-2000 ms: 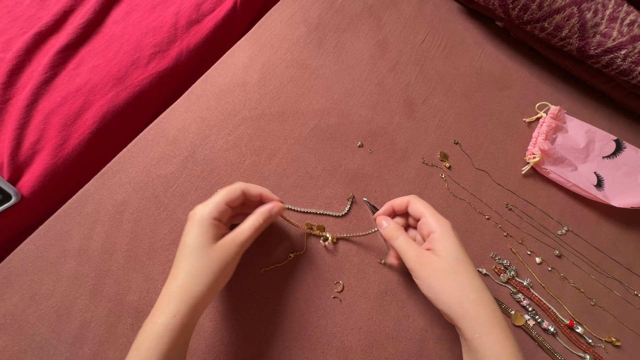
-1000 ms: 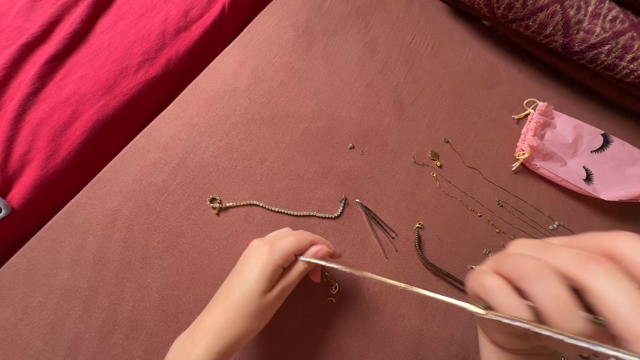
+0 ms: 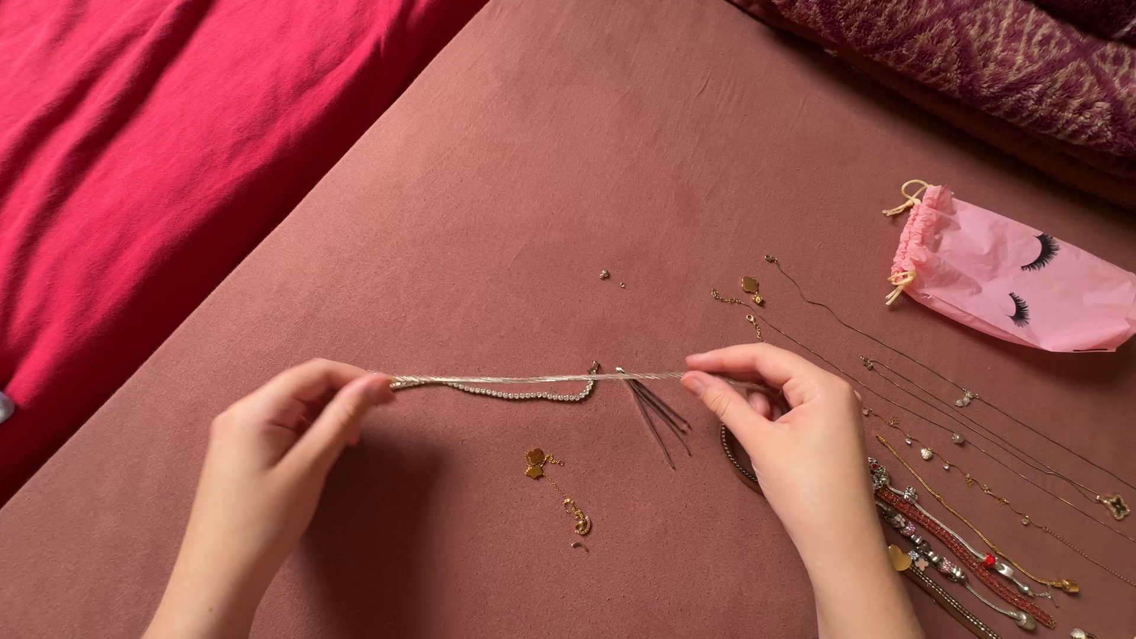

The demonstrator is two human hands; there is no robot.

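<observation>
A thin, flat silvery chain (image 3: 541, 379) is stretched level between my hands. My left hand (image 3: 297, 426) pinches its left end and my right hand (image 3: 777, 408) pinches it on the right. Just below the chain, and partly behind it, a rhinestone bracelet (image 3: 532, 392) lies on the brown fabric. Several thin dark metal pins (image 3: 657, 413) lie fanned out by my right fingertips. Nearer to me, a gold bracelet with clover-shaped pieces (image 3: 534, 462) lies between my forearms. A dark beaded band (image 3: 738, 461) is partly hidden by my right hand.
Fine necklaces (image 3: 852, 333) lie spread at the right, with charm bracelets (image 3: 950, 555) below them. A pink drawstring pouch (image 3: 1021, 271) with printed eyelashes lies farther back. A small bead (image 3: 604, 274) sits near the middle. Red fabric (image 3: 160, 160) borders the left, a patterned purple blanket (image 3: 994, 71) the upper right.
The rhinestone bracelet was between my hands two seconds ago and now lies on the fabric. The silvery chain, slanted one second ago, is now level, and my right hand has moved left.
</observation>
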